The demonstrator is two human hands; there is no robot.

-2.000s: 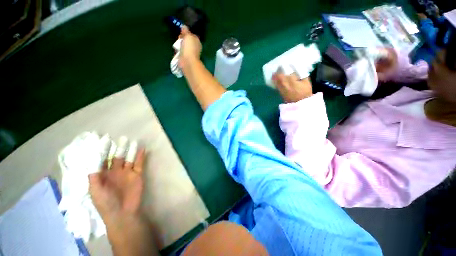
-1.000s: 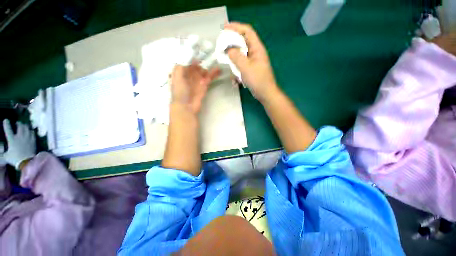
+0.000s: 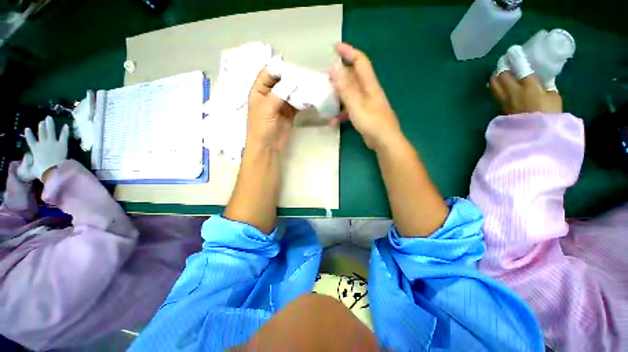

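Note:
A white wiping cloth (image 3: 301,85), folded, is held above the cardboard sheet (image 3: 310,165). My left hand (image 3: 267,113) grips its left end, thumb towards the top. My right hand (image 3: 365,96) is at the cloth's right end, fingers apart and slightly blurred; whether it grips the cloth is unclear. White finger cots may be on my left fingers, but they merge with the cloth. A loose white cloth pile (image 3: 234,96) lies on the cardboard left of my hands.
A record sheet on a blue-edged clipboard (image 3: 206,148) lies left. A small white cap (image 3: 129,66) is at the cardboard's far left. A solvent bottle (image 3: 482,29) stands far right. A neighbour's hand (image 3: 527,94) holds a second bottle (image 3: 549,51). White-gloved hands (image 3: 47,144) are at far left.
The view has shifted right. The cloth, earlier bunched in my right hand, is now spread flatter between my hands, with my left hand gripping it. The right neighbour's hand has come to a bottle.

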